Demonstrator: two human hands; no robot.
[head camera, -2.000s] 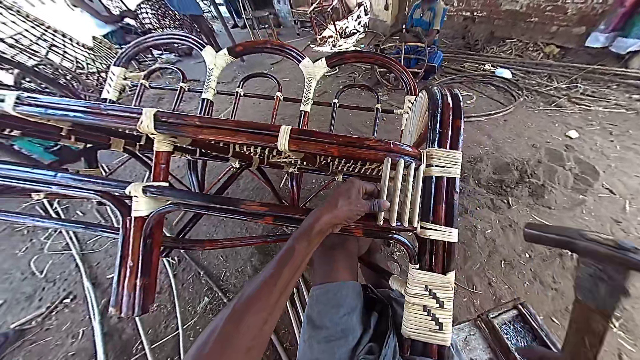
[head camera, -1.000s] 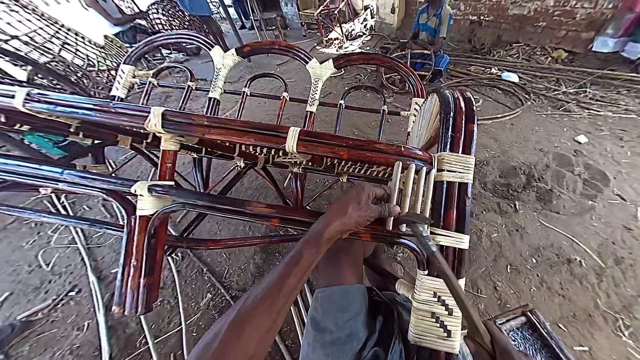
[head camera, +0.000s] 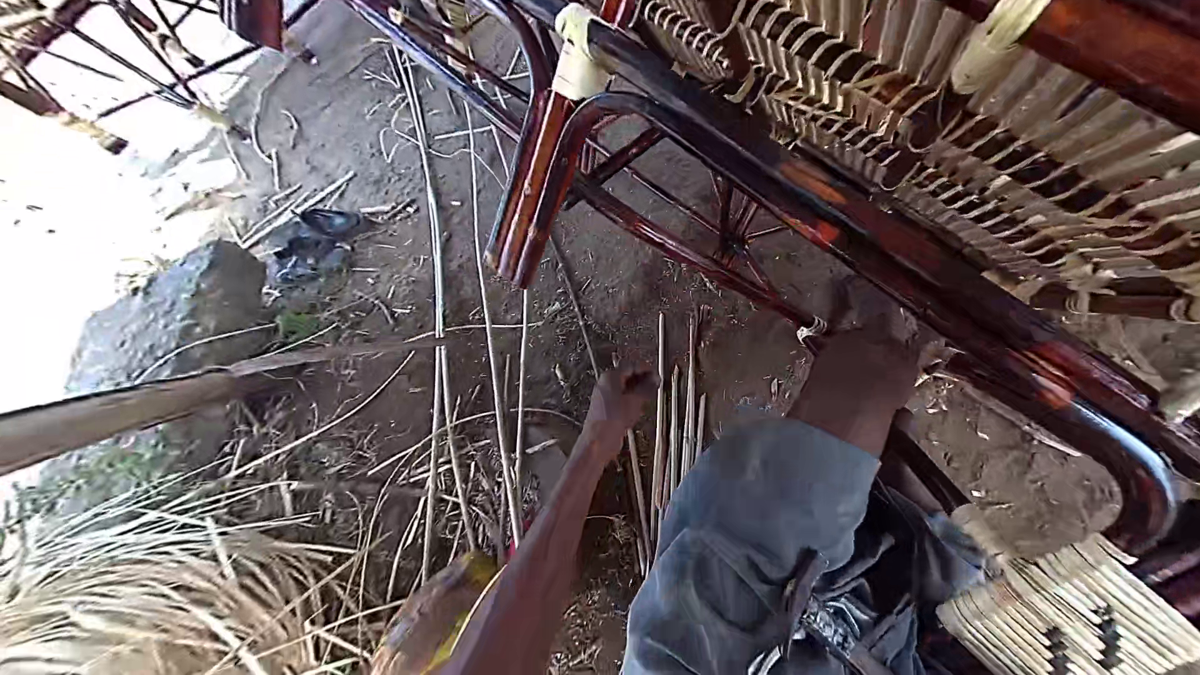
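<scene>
My left hand (head camera: 622, 399) is low over the dirt floor, just left of several thin cane sticks (head camera: 677, 412). Its fingers look curled, but whether they hold anything is unclear. My right hand is out of view. Above and to the right stands dark, glossy cane furniture (head camera: 806, 192) with pale bindings (head camera: 579, 58) and a woven panel (head camera: 872, 103). A pale wrapped section with a dark pattern (head camera: 1069, 614) shows at the lower right, past my bent leg in grey shorts (head camera: 764, 525).
Long pale canes (head camera: 439, 281) lie on the ground left of my hand. A bundle of pale fibre strips (head camera: 159, 600) fills the lower left, below a large stone (head camera: 178, 319) and a long pole (head camera: 141, 408). Dark plastic (head camera: 314, 244) lies beyond.
My left hand has left the short sticks at the furniture's arm and is now low by the loose canes. The hammer and my right hand are out of view. The view has swung left and down.
</scene>
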